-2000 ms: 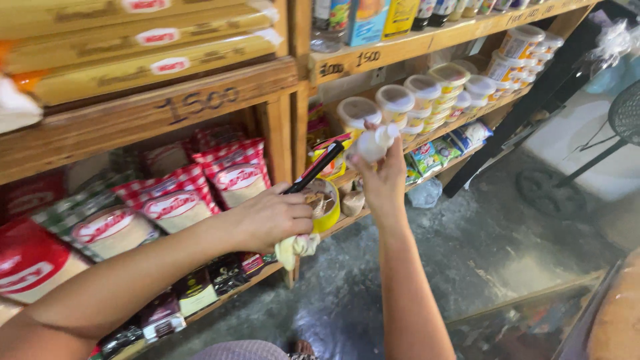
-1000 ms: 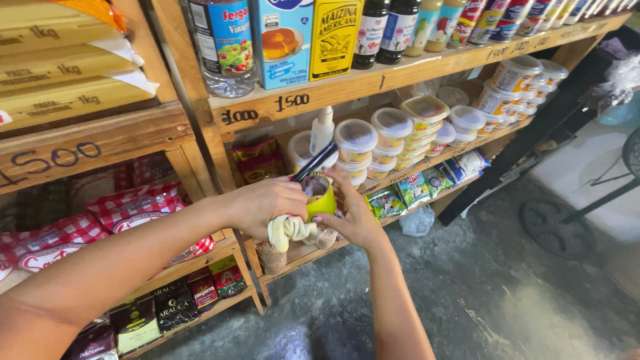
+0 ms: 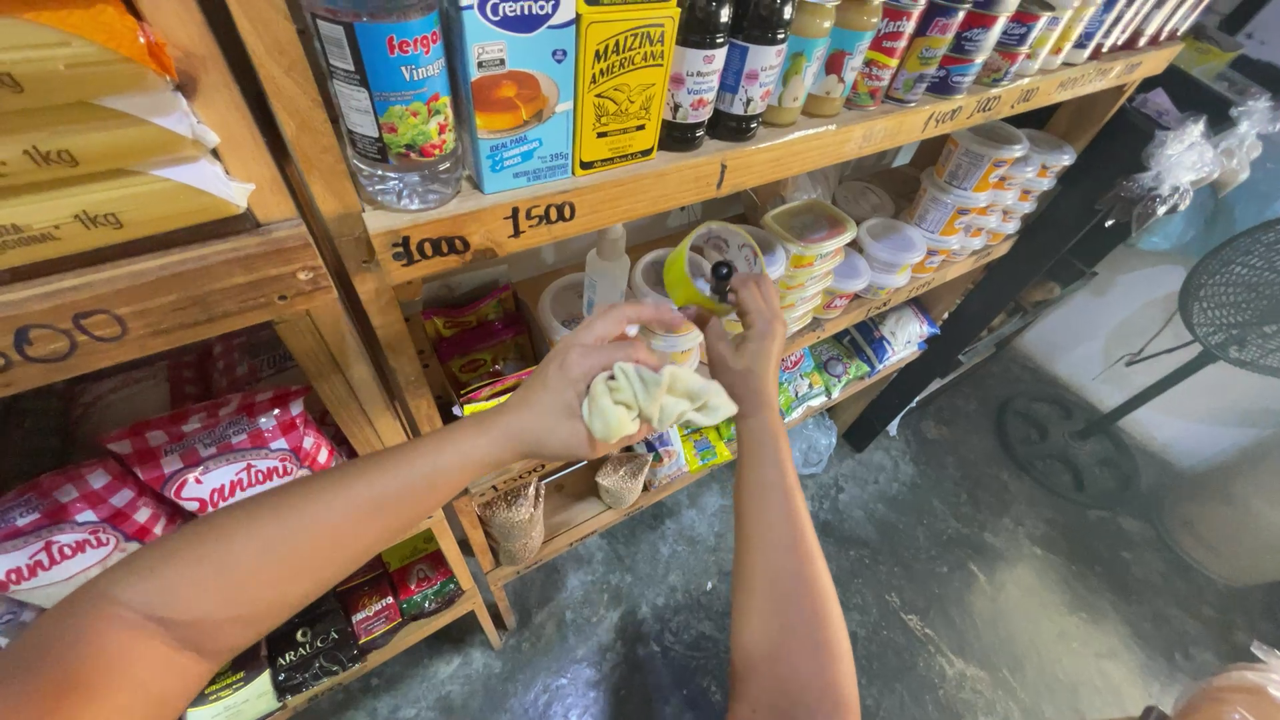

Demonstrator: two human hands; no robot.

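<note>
My left hand (image 3: 590, 385) holds a crumpled pale cloth (image 3: 655, 400) against its palm, its fingers reaching toward my right hand. With my right hand (image 3: 745, 325) I grip a round yellow-green tub (image 3: 712, 268), tilted so that its inside shows. A black round-ended object (image 3: 722, 272) lies against the tub beside my right fingers; whether it is in my hand or in the tub I cannot tell. Behind my hands, a small white bottle (image 3: 606, 272) stands on the shelf among lidded plastic tubs (image 3: 810, 232).
The upper wooden shelf (image 3: 620, 195) bears a vinegar bottle (image 3: 385, 110), boxes (image 3: 622, 90), dark bottles and cans. Bagged goods (image 3: 200, 470) fill the lower left. Small bags of grain (image 3: 515, 520) stand on the bottom shelf. A metal table (image 3: 1235, 290) is at the right.
The white bottle was in my right hand two seconds ago and now stands on the shelf. The yellow tub has come up in my right hand. The long black object beside my left hand has left it.
</note>
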